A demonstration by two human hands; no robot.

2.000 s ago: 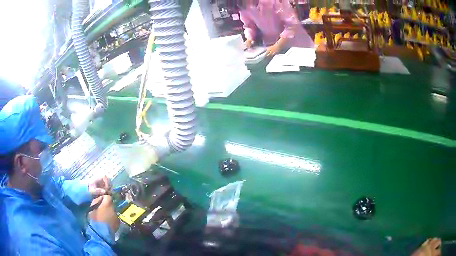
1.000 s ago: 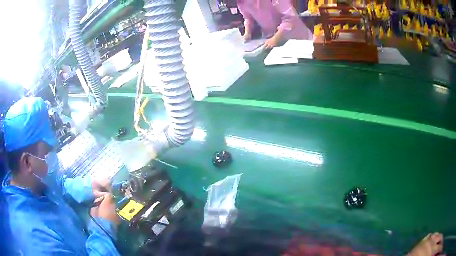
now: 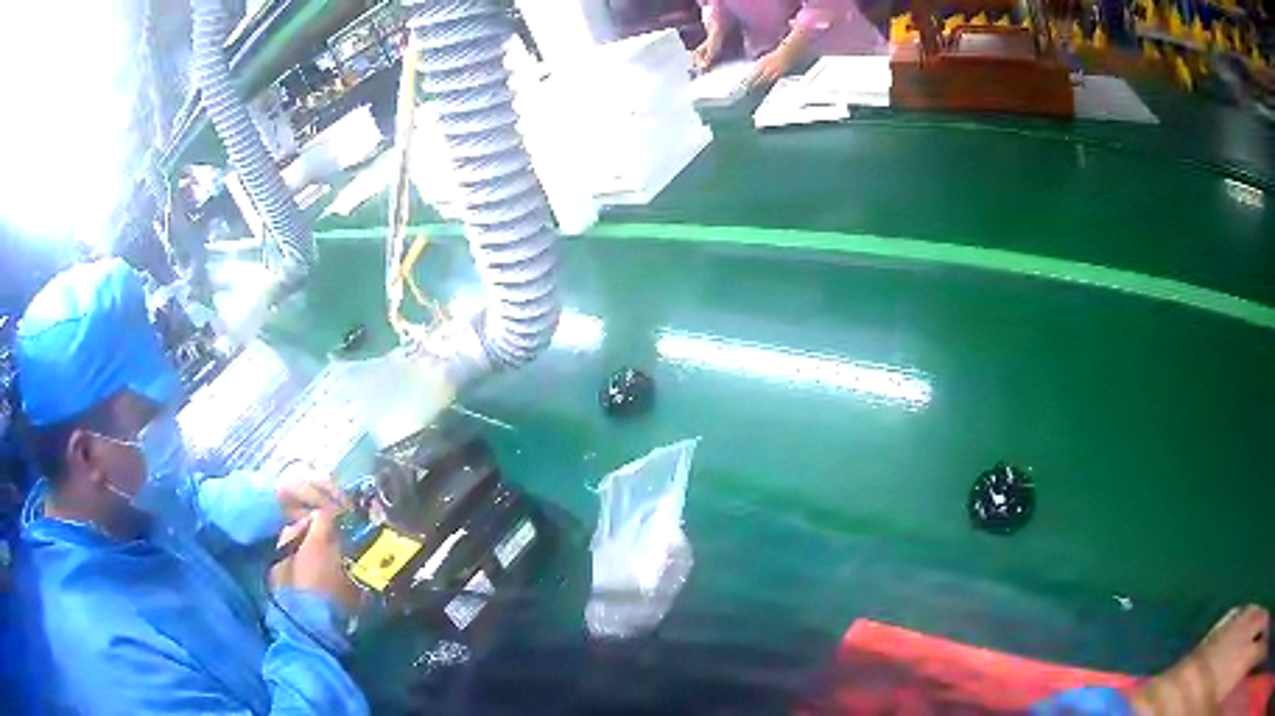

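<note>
My left hand (image 3: 1236,652) is at the lower right edge, partly cut off, with its wrist and blue sleeve beside it. Its fingers point right; what they hold, if anything, cannot be made out. My right hand is out of the picture. A red-pink mat (image 3: 965,673) lies at the bottom, left of my hand. A glossy round black unit (image 3: 1003,498) sits on the green surface beyond the mat. A second black unit (image 3: 627,392) sits further left, and a small dark one (image 3: 354,337) lies far left. A clear plastic bag (image 3: 639,548) lies left of the mat.
A person in blue smock and cap (image 3: 133,560) works at left by a dark box-shaped fixture (image 3: 455,525) with a yellow plate. A ribbed grey duct (image 3: 496,182) hangs above. White sheets, a brown rack (image 3: 979,80) and a pink-sleeved person are across the green surface.
The view has tipped down, showing more of the red mat and of my left forearm and sleeve. The far side has moved up in the picture.
</note>
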